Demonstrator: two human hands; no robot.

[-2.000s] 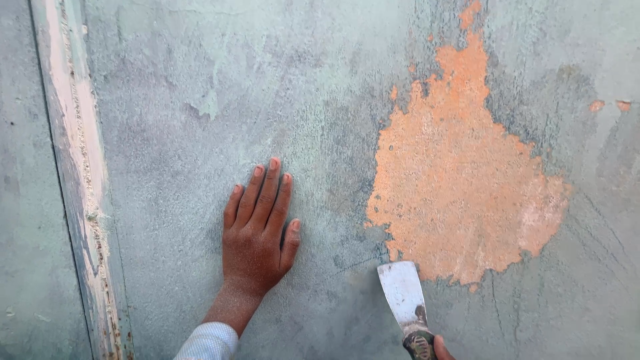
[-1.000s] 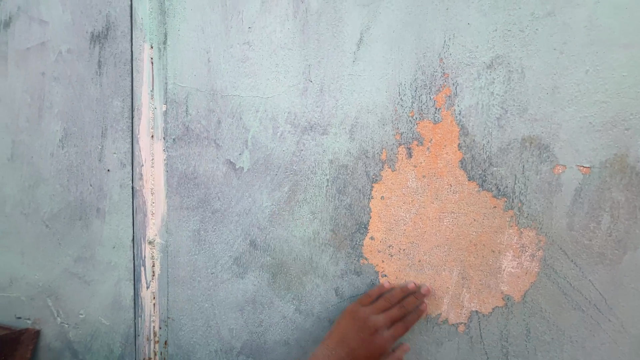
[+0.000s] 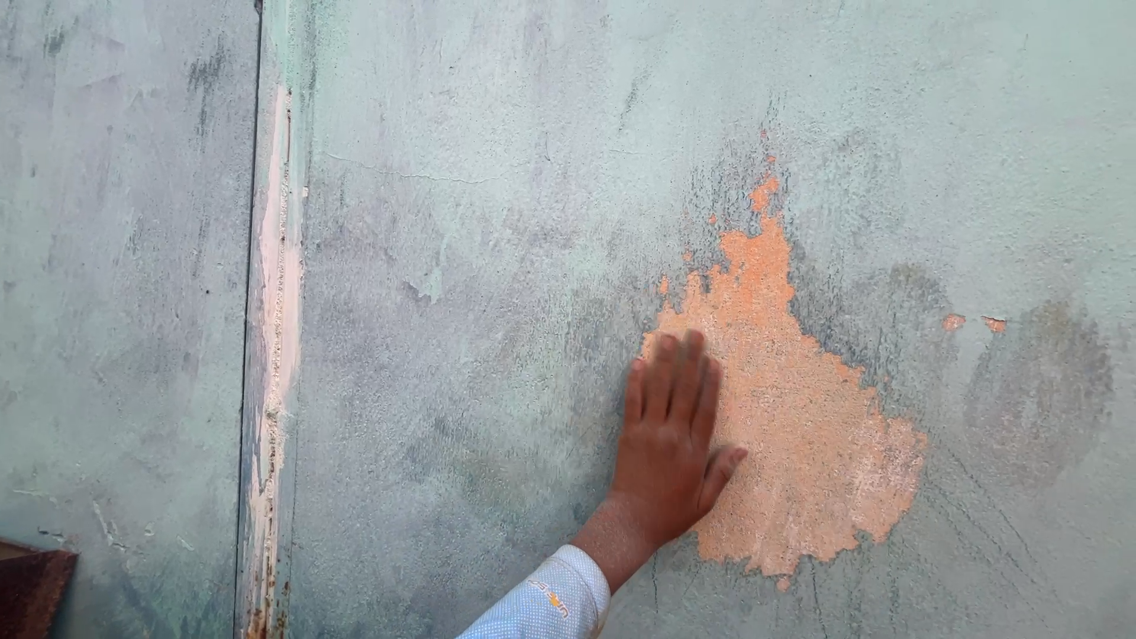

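My left hand lies with its palm toward the painted wall, over the left edge of an orange patch where the green paint is gone. The fingers point up, close together, with the thumb apart to the right, and nothing is held. The fingertips are slightly blurred. A light blue sleeve covers the wrist below. My right hand is outside the view, and no scraper shows.
A vertical seam with pinkish filler runs down the wall at the left. Two small chipped spots lie right of the patch. A dark brown object stands in the lower left corner.
My left hand has moved up and right from bare green paint onto the orange patch's left edge. The scraper and right hand, seen two seconds ago, have left the view.
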